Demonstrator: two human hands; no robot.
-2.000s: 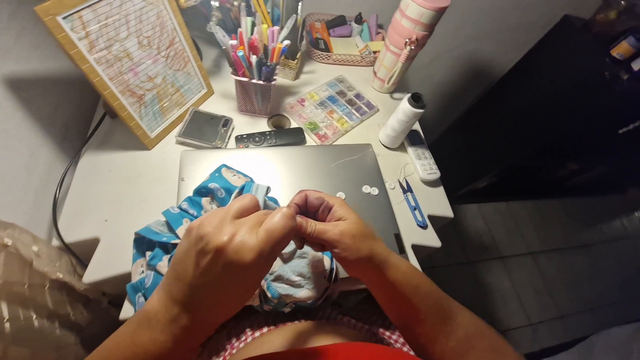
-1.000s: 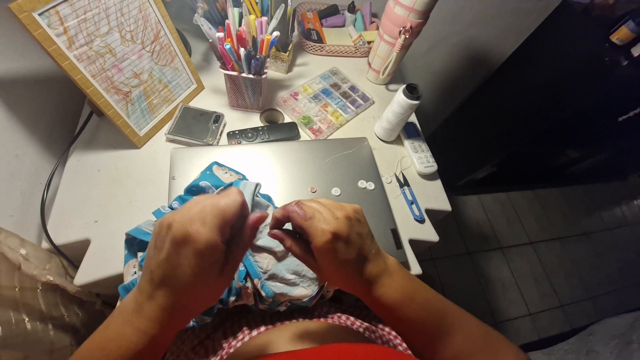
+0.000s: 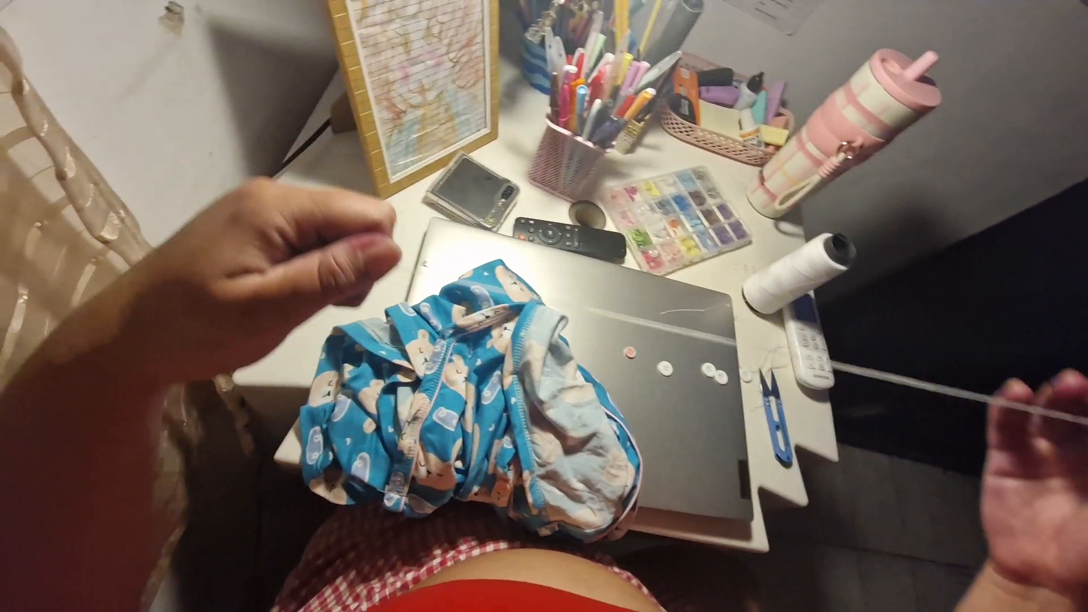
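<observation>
My left hand is raised left of the laptop, thumb and fingertips pressed together; whatever they pinch is too small to see. At the right edge my right hand, partly out of view, has its fingers apart, and a white thread passes across its fingertips. A blue bear-print garment lies bunched on the closed silver laptop. On the lid right of it are a pink button, a white button and further white ones. Blue thread snips lie beside the laptop.
A spool of white thread and a white remote control are at the desk's right edge. Behind the laptop are a black remote, a bead box, a pen holder, a picture frame and a pink tumbler.
My hands, close together over the garment before, have moved far apart, the left to the left and the right to the right edge. A thread now shows by my right hand.
</observation>
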